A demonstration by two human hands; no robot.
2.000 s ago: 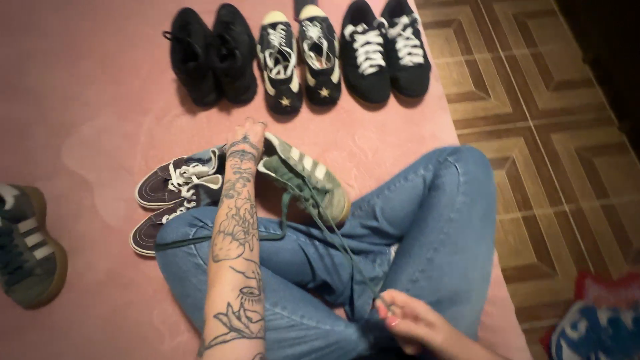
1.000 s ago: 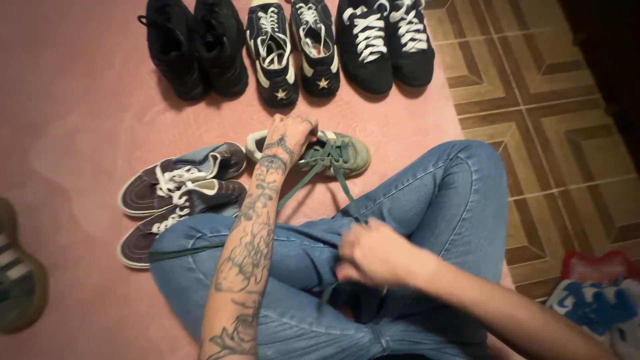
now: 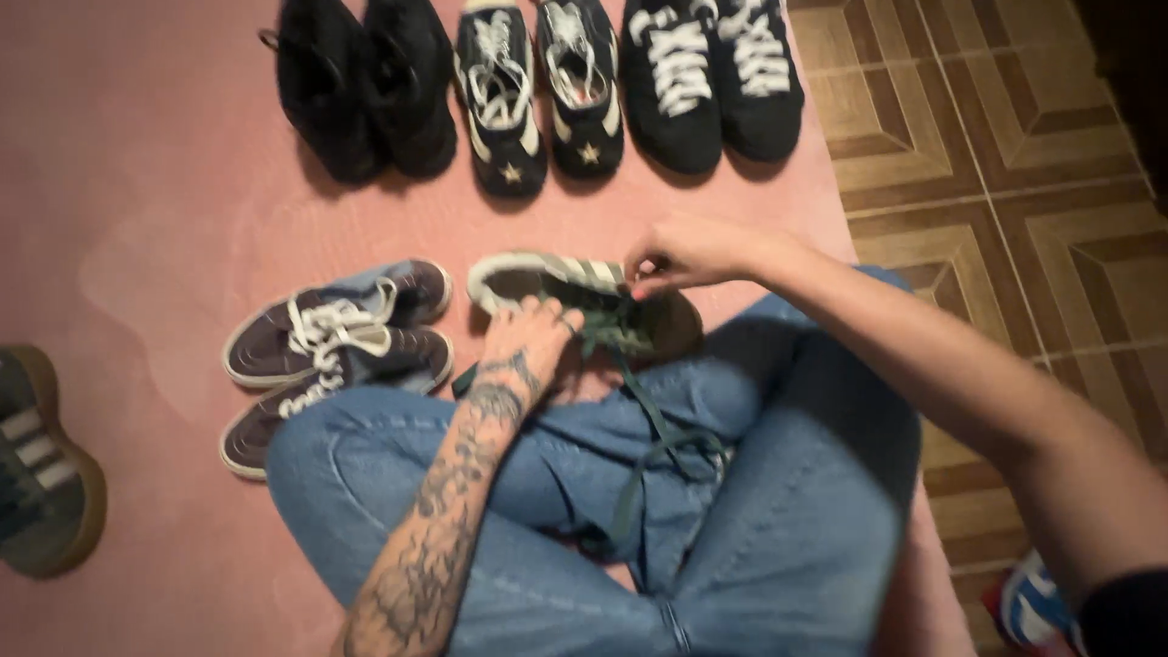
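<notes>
A green suede sneaker (image 3: pixel 675 319) with pale stripes lies sideways on the pink cloth, just beyond my crossed legs. My left hand (image 3: pixel 534 342) rests at its collar and tongue, fingers bent over the near edge; whether it grips the shoe is unclear. At the lacing, my right hand (image 3: pixel 671 260) pinches with thumb and forefinger, apparently on the green lace; the pinched part is too small to make out. A long green shoelace (image 3: pixel 652 411) runs from the shoe down over my jeans and loops in my lap.
Black boots (image 3: pixel 406 100), black sneakers with stars (image 3: pixel 511 164) and black sneakers with white laces (image 3: pixel 680 119) line the far side. Dark brown and blue sneakers (image 3: pixel 274 342) sit left of the green one. Another striped sneaker (image 3: pixel 46 474) is at far left. Tiled floor (image 3: pixel 985 182) borders the cloth; a blue-white shoe (image 3: pixel 1031 602) lies there.
My right hand has moved from above my lap up to the sneaker's lacing. My left hand has come down from beyond the shoe to its collar. The sneaker pointed more toward me two seconds ago.
</notes>
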